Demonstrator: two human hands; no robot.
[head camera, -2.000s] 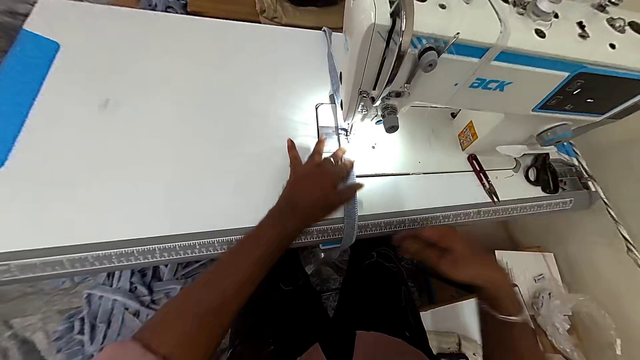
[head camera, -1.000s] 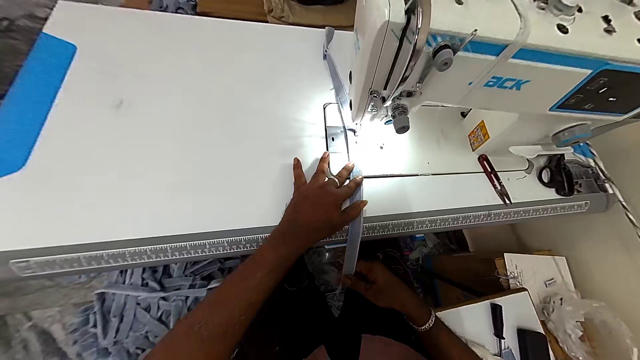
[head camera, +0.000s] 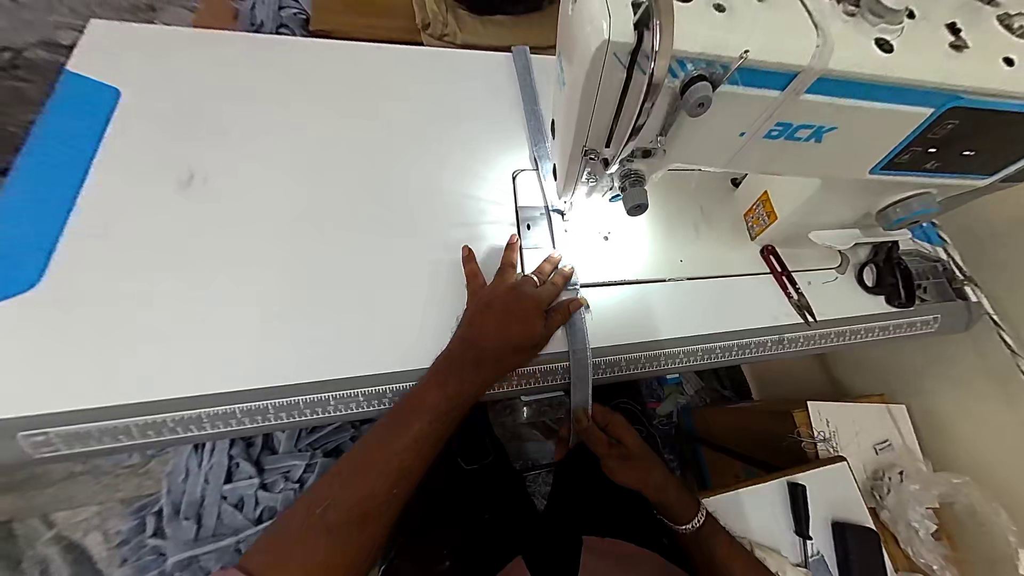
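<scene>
A grey-blue fabric strip (head camera: 580, 360) runs from the far edge of the white table (head camera: 280, 200), past the needle area of a Jack sewing machine (head camera: 768, 128), and down over the near edge. My left hand (head camera: 512, 316) lies on the table just in front of the needle, fingers spread, with the thumb and fingertips pressing on the strip. Below the table edge, my right hand (head camera: 624, 452) pinches the strip's hanging part between thumb and fingers. The metal needle plate (head camera: 534, 227) is lit beside the strip; the needle tip is hard to make out.
Red-handled thread snips (head camera: 788, 284) and a black object (head camera: 886, 274) lie right of the needle. A ruler tape (head camera: 720, 346) lines the near edge. Many grey strips (head camera: 216, 496) are heaped below left. A black-handled tool (head camera: 800, 512) rests on a white board at lower right.
My right hand was off to the right of the strip two seconds ago; it moved left and took hold of the hanging part. My left hand stays on the strip near the needle.
</scene>
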